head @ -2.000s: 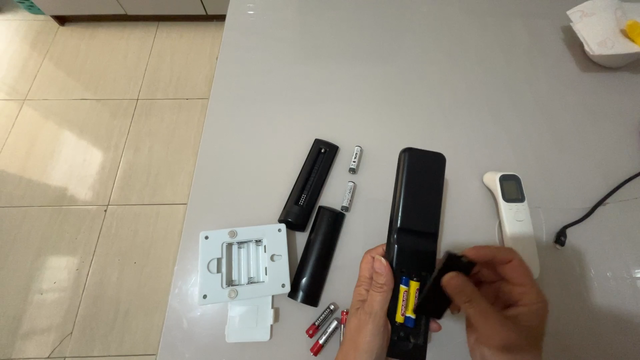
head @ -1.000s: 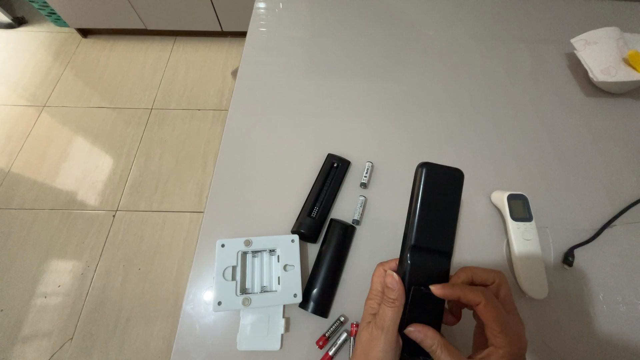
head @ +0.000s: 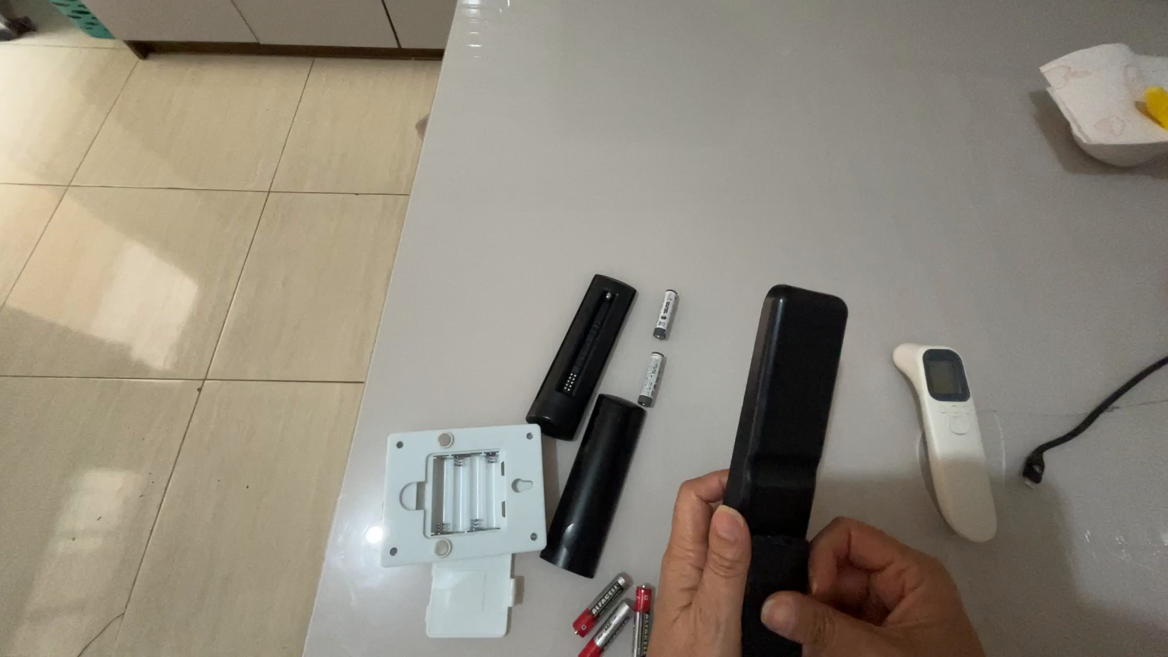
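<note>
A black remote control (head: 792, 383) lies back side up between my hands, its battery cover (head: 776, 584) over the compartment. My left hand (head: 707, 570) grips its left side, thumb along the edge. The thumb and bent fingers of my right hand (head: 867, 593) hold the lower right side at the cover. To the left are a slim black remote body (head: 584, 356) with an open slot and a black plastic shell (head: 595, 484). Beside them lie two silver batteries (head: 666, 315) and several red-and-silver batteries (head: 602, 604), partly hidden by the left hand.
A white device with an empty battery compartment (head: 466, 557) lies at left, above its white cover (head: 470, 598). On the right are a white infrared thermometer (head: 958, 465) and a black cable (head: 1095, 409). A paper-lined white bowl (head: 1118, 146) sits at far right. The table's left edge borders the tiled floor.
Two seconds ago my right hand held the cover beside the remote, with blue-and-yellow batteries showing in the compartment. Now the cover lies over them, and my right hand has shifted to its right side.
</note>
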